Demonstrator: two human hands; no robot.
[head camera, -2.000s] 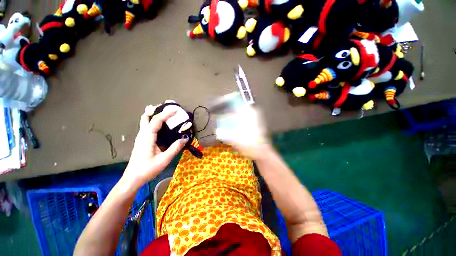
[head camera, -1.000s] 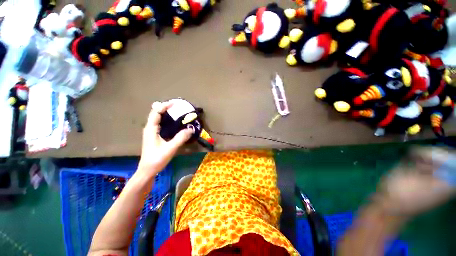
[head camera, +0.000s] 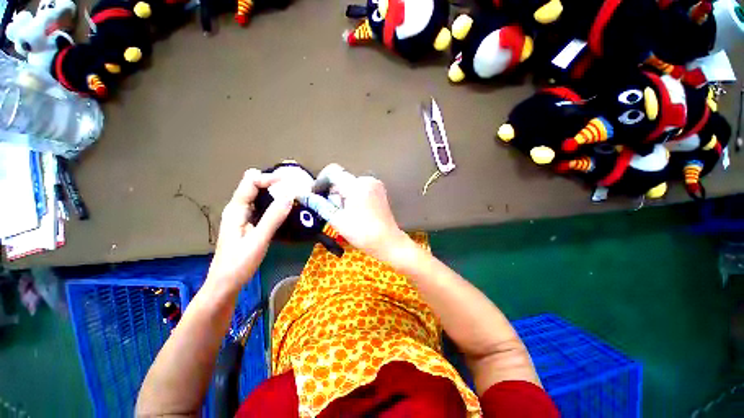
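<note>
A black plush penguin (head camera: 307, 219) with a white belly and a white eye is held at the table's front edge. Its striped cone hat and a black strip point down to the right. My left hand (head camera: 251, 214) grips it from the left, thumb and fingers pinching the front. My right hand (head camera: 357, 208), with pale grey-blue coverings on its fingers, is at the toy's right side, fingertips bent in at its front. No needle can be made out, and the fingers hide the beak area. Silver-pink thread snips (head camera: 438, 139) lie on the table to the right.
Scarfed penguins (head camera: 673, 110) are piled at the right, with more at the upper left. A water bottle (head camera: 49, 114), white plush toy (head camera: 41, 28) and papers (head camera: 24, 200) are at the left. Blue crates (head camera: 571, 359) stand below on the green floor. Thread scraps lie left of the toy.
My right hand has come back from the far lower right, where it was with the thread stretched out, to the penguin. The left hand still holds the toy. The camera view has shifted.
</note>
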